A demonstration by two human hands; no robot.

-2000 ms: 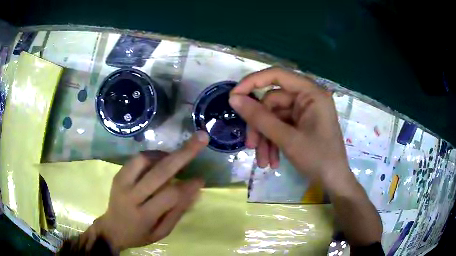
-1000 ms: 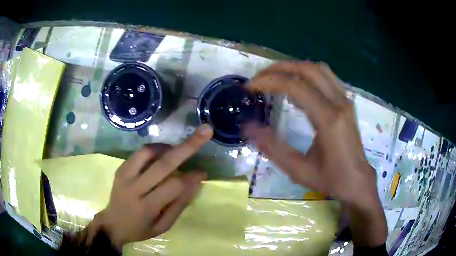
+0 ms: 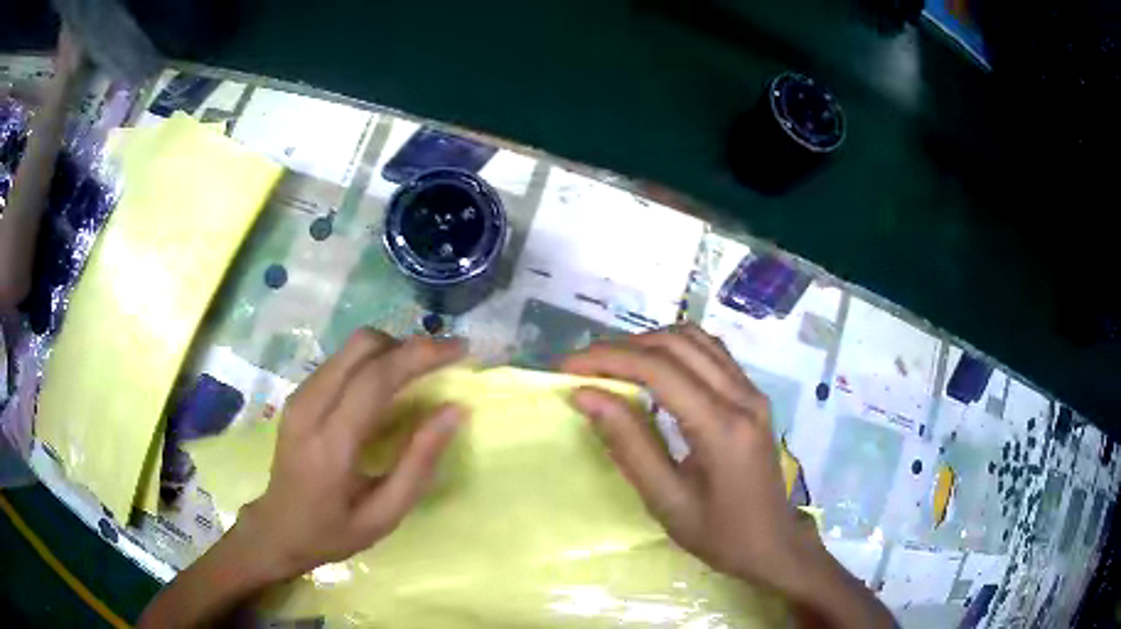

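A yellow backing sheet point(image 3: 516, 492) lies in front of me on the table. My left hand point(image 3: 369, 449) is at its upper left edge, thumb and fingers closing on it. My right hand point(image 3: 670, 442) holds its upper right edge between thumb and fingers. The sheet's top edge is lifted between them. One black cylindrical housing point(image 3: 445, 234) stands upright just beyond the sheet, touched by neither hand. A second black housing point(image 3: 805, 117) stands on the dark-green conveyor at the upper right. No disc can be made out at my fingertips.
More yellow sheets point(image 3: 184, 295) lie at the left. The dark-green conveyor point(image 3: 553, 86) runs along the far side. Another person's arm point(image 3: 37, 184) shows at the left edge. An orange-yellow scrap point(image 3: 943, 494) and small dark dots point(image 3: 1018, 467) are at the right.
My hands have left the right-hand housing spot and now hold the yellow sheet. Only one housing stands on the table; one now stands on the conveyor. The view has shifted right.
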